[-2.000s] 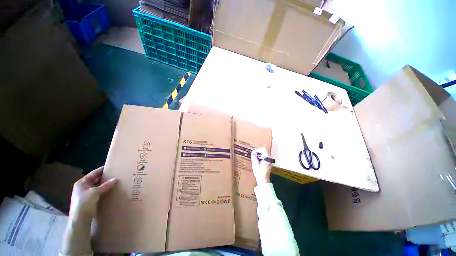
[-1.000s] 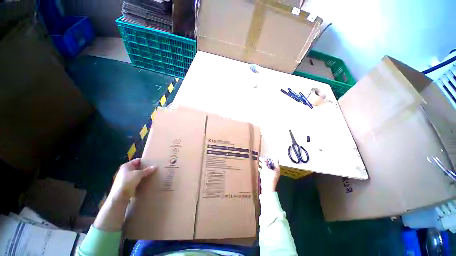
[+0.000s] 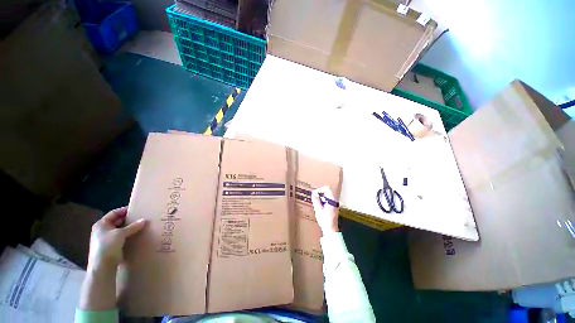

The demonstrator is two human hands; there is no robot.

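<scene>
A brown flat carton (image 3: pixel 255 277) with dark bars and printed text lies over my lap, its upper edge at the white table. Another panel shows at its right, past a crease. My left hand (image 3: pixel 112 243) grips the carton's left edge, thumb on top. My right hand (image 3: pixel 325 208) holds a dark marker pen (image 3: pixel 329 201) over the dark bars of the right panel. Whether the pen tip touches the carton cannot be told.
The white table (image 3: pixel 296 94) bears scissors (image 3: pixel 389 194), spare pens (image 3: pixel 394 125) and a tape roll (image 3: pixel 420 124). A large open carton (image 3: pixel 498 208) stands at right, another (image 3: pixel 340 38) behind. A green crate (image 3: pixel 217 50) is at back; whitish sheets (image 3: pixel 38 293) lie lower left.
Since one second ago, the carton has shifted left in view and its right panel shows more. My right hand has moved from the carton's right edge onto the printed bars. The view has shifted.
</scene>
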